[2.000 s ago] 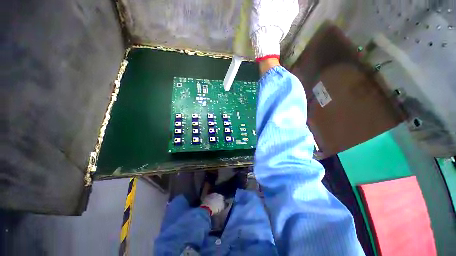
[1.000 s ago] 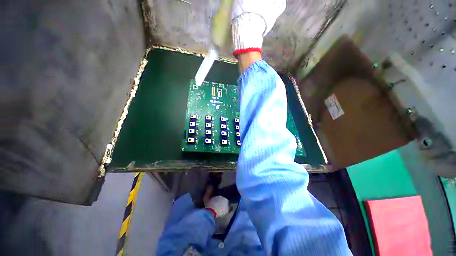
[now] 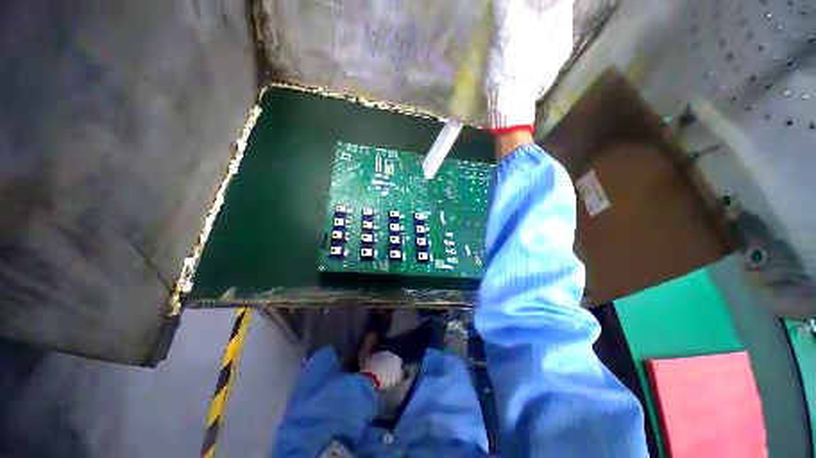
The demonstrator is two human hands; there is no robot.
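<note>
The green circuit board point(image 3: 403, 192) lies flat on the dark-green booth floor, with a grid of black blocks at its near left; my right sleeve covers its right part. My right hand point(image 3: 530, 63), in a white glove, is at the top edge, its fingers overexposed and partly cut off. It holds the blurred pale-yellow air blow gun point(image 3: 472, 76), whose white nozzle points down at the board's upper middle. My left hand point(image 3: 383, 368), gloved, is small and low near my lap below the booth's front edge; its grip is unclear.
Grey booth walls point(image 3: 367, 45) with crusty cream edges stand left and behind. A brown cardboard piece point(image 3: 653, 224) with a white label is at the right. A red pad point(image 3: 707, 407) lies on a green mat point(image 3: 675, 313) at lower right. Yellow-black tape point(image 3: 226, 380) marks the grey floor.
My right hand and the blow gun first moved left to the board's upper left corner, then back right to its upper middle. My left hand stays low.
</note>
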